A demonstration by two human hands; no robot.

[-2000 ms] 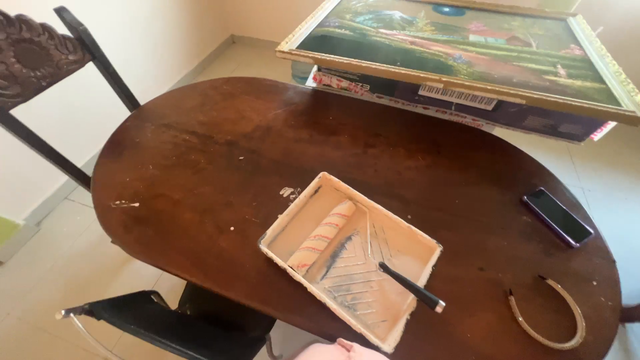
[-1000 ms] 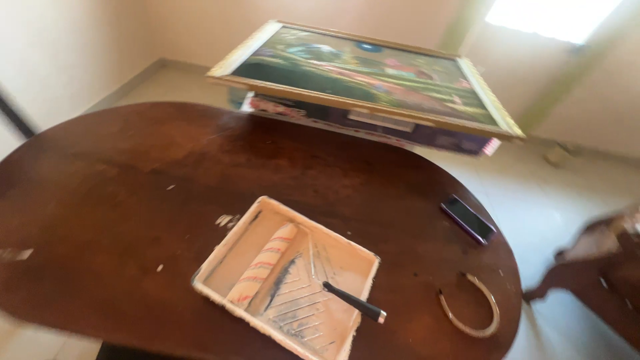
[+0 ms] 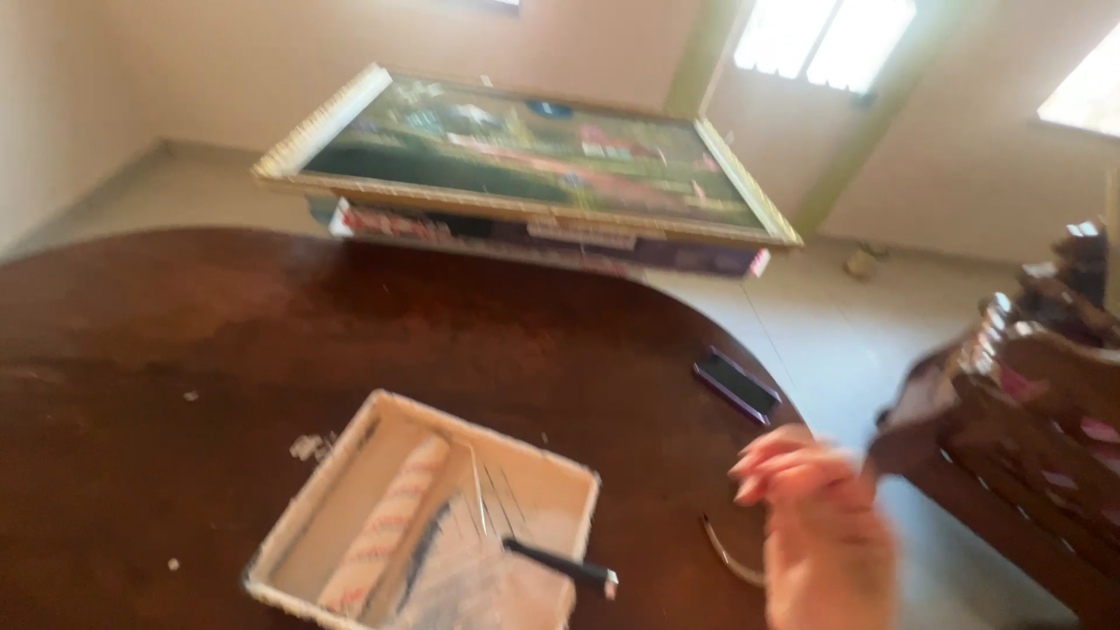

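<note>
My right hand [image 3: 822, 516], blurred, is raised over the right edge of the dark wooden table, its fingers bent; whether it holds anything is unclear. It partly hides a thin curved band [image 3: 728, 556]. Just beyond the fingertips lies a smartphone with a purple edge [image 3: 738, 385]. To the hand's left sits a paint tray [image 3: 486, 429] on the table, with a paint roller [image 3: 385, 525] in it; the roller's black handle [image 3: 560, 564] rests across the tray's right rim. My left hand is out of view.
The oval wooden table [image 3: 525, 350] fills the foreground. Behind its far edge, a framed landscape painting [image 3: 542, 157] lies on a box [image 3: 560, 241]. At the right stands carved dark wooden furniture [image 3: 1006, 437]. Small pale flakes [image 3: 311, 446] lie left of the tray.
My right hand has come into view at the right, over the curved band. The tray, roller and phone keep their places on the table. The view has turned to the right.
</note>
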